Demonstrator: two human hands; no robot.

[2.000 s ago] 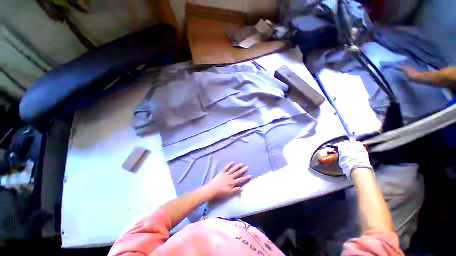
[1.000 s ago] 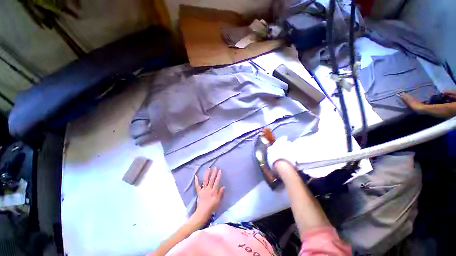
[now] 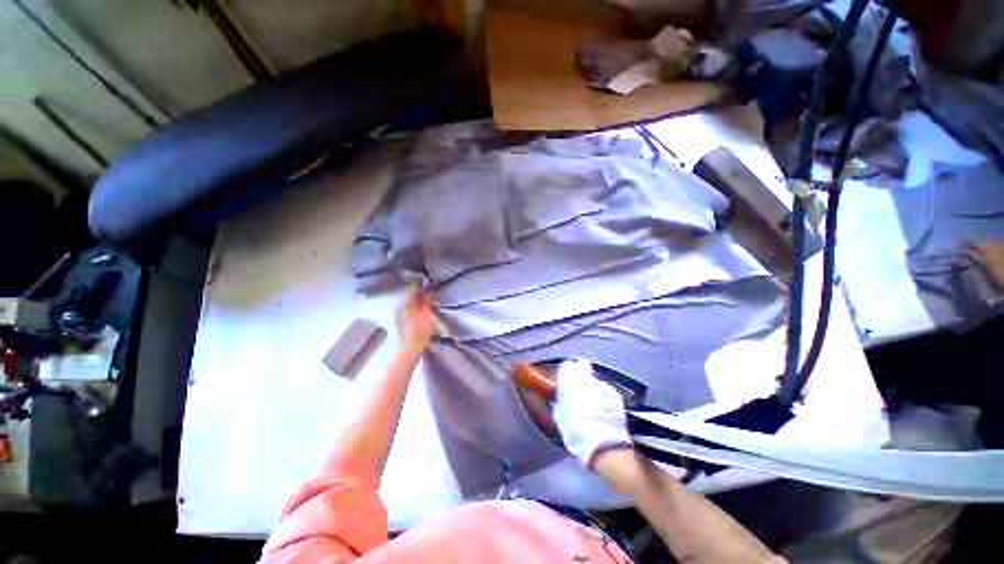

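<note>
A mauve-grey garment piece (image 3: 550,264) lies spread on the white-covered table, with long seam lines running across it. My bare left hand (image 3: 416,320) is at its left edge near a seam, fingers closed on the cloth edge. My right hand (image 3: 589,408) wears a white glove and grips the orange-brown handle of the steam iron (image 3: 536,381). The iron rests on the lower part of the cloth, its soleplate partly hidden by the glove. A whitish hose (image 3: 815,457) trails right from it.
A small grey-beige block (image 3: 353,347) lies left on the table (image 3: 264,441). A long dark block (image 3: 749,198) lies at right. A dark-blue padded roll (image 3: 275,138), cardboard (image 3: 539,77) and scraps are behind. Black cords (image 3: 809,220) hang at right. Another person's hand (image 3: 985,264) shows far right.
The iron moved from the table's right edge onto the cloth, then further left and down. My left hand moved from lying flat on the lower cloth up to the garment's left edge.
</note>
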